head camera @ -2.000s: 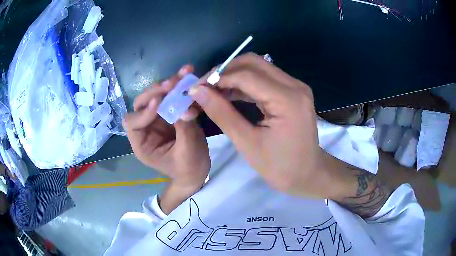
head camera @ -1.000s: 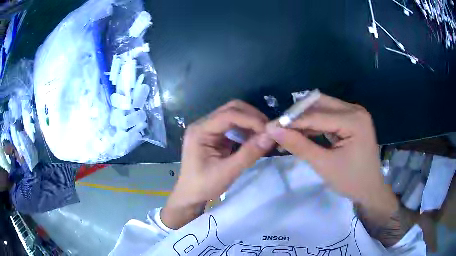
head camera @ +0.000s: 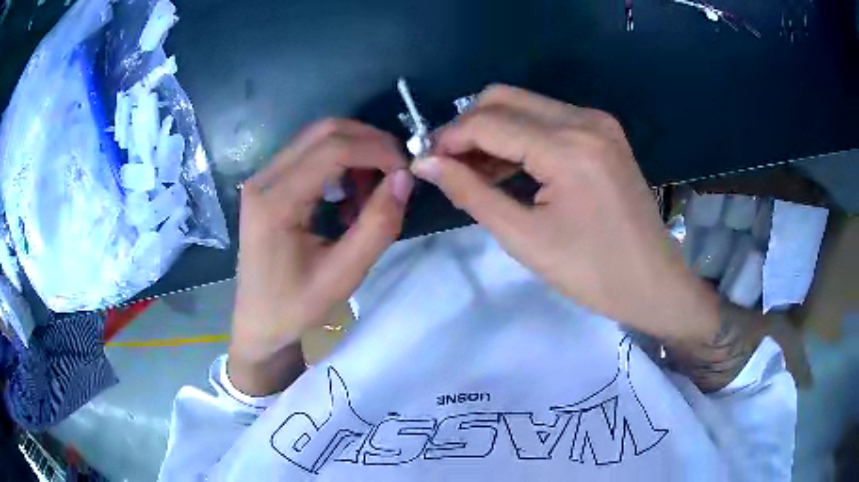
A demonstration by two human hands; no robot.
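My left hand and my right hand meet at the fingertips over the table edge. A wire lead with a white block and a thin white stick pointing up stands at the pinched fingertips, held by my right thumb and finger. My left thumb and forefinger touch the same spot. A small pale part of the plastic housing shows inside the curl of my left hand; the rest is hidden by the fingers. Whether the lead enters the housing cannot be seen.
A clear bag of white housings lies at left on the dark table. Wire leads lie at the top right. A small shiny piece is beside my right fingers. An open box of pale items stands below at right.
The housing, plainly visible two seconds ago, is now mostly hidden in my left fingers. The hands have come together, and the white stick has swung from leaning right to leaning slightly left.
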